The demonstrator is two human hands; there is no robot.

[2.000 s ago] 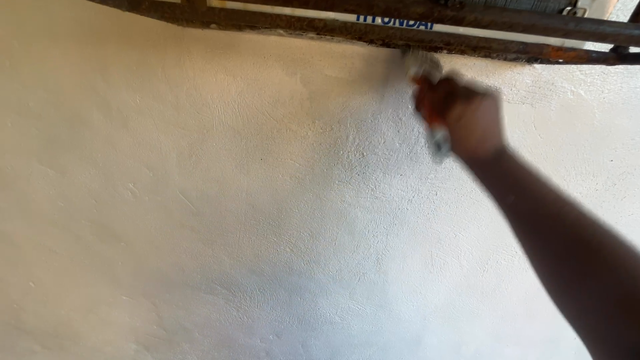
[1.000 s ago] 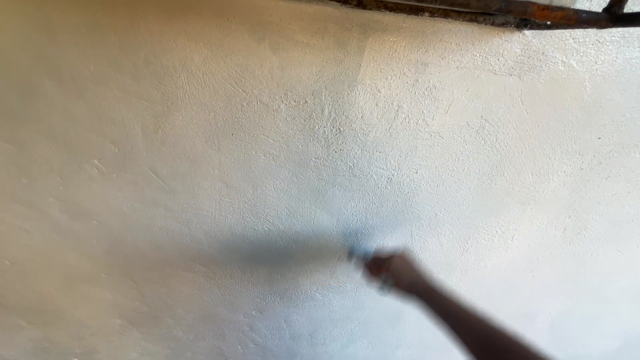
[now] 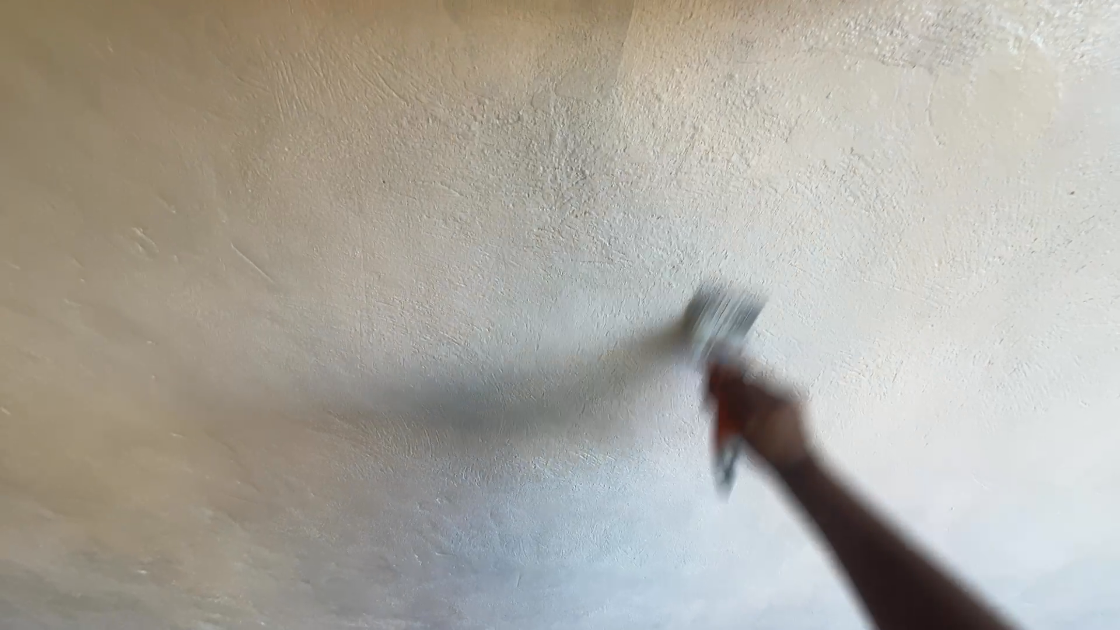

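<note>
My right hand (image 3: 763, 418), blurred by motion, is closed around the orange handle of a flat paintbrush (image 3: 724, 317), right of the middle of the head view. The brush's wide bristles point up and lie at the surface of a pale, rough plastered wall (image 3: 525, 219). Below the hand sticks out the grey end of the handle. My forearm comes in from the lower right corner. A soft shadow runs leftward over the wall from the brush. My left hand is out of the picture.
The textured wall fills the whole view, with fine ridges and scratches on it. A round, smoother patch (image 3: 993, 101) shows at the upper right. The left side is darker and more yellow.
Two seconds ago the brush was up by a rusty metal frame at the wall's top; one second ago my hand was lower on the wall. The view has tilted down, and the frame is out of sight.
</note>
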